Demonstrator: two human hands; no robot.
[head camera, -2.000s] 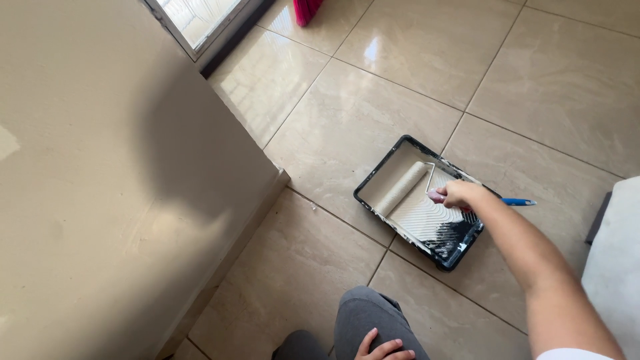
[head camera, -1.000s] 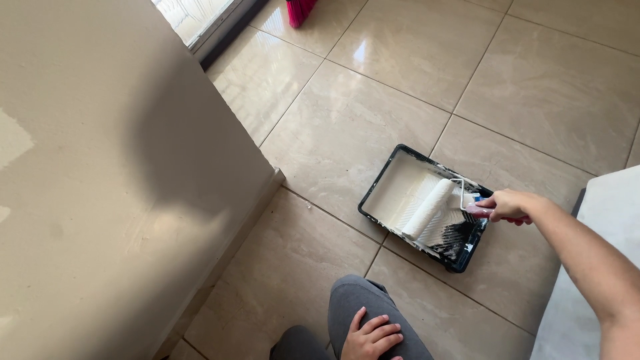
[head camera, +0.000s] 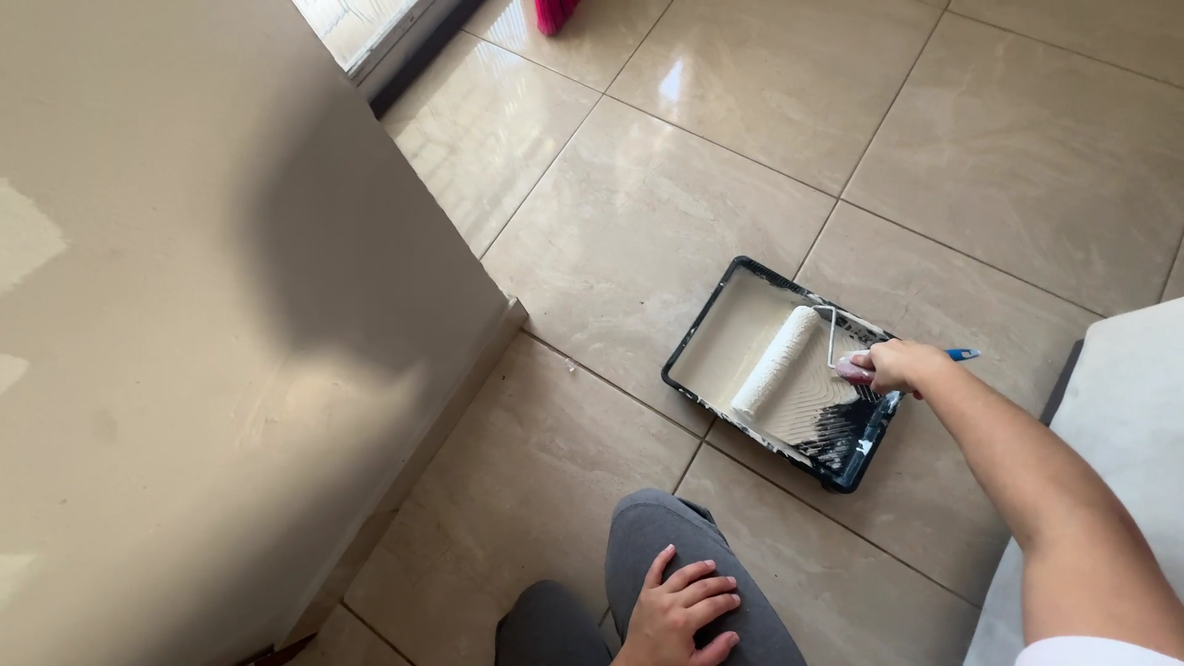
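Note:
My right hand (head camera: 902, 367) is closed around the handle of a paint roller (head camera: 775, 361). The roller's cover, coated in pale paint, lies on the ridged slope of a black paint tray (head camera: 678, 356), beside the pool of beige paint (head camera: 738, 319). A blue handle end (head camera: 964, 354) sticks out past my right hand; what it belongs to is partly hidden. Black plastic shows through the paint at the tray's near right corner. With fingers spread, my left hand (head camera: 680, 606) rests on my knee in grey trousers and holds nothing.
A beige wall (head camera: 185, 277) with lighter patches and a baseboard (head camera: 416, 467) runs along the left. Glossy tiles (head camera: 684, 185) make up the floor under the tray. Pink bristles (head camera: 555, 14) show at the top, near a door or window frame (head camera: 398, 46). A pale covered object (head camera: 1133, 398) stands at right.
The roller has moved over the tray, from the paint pool's edge toward the ridged slope and then back a little, with my right hand on its handle. My left hand stays on my knee.

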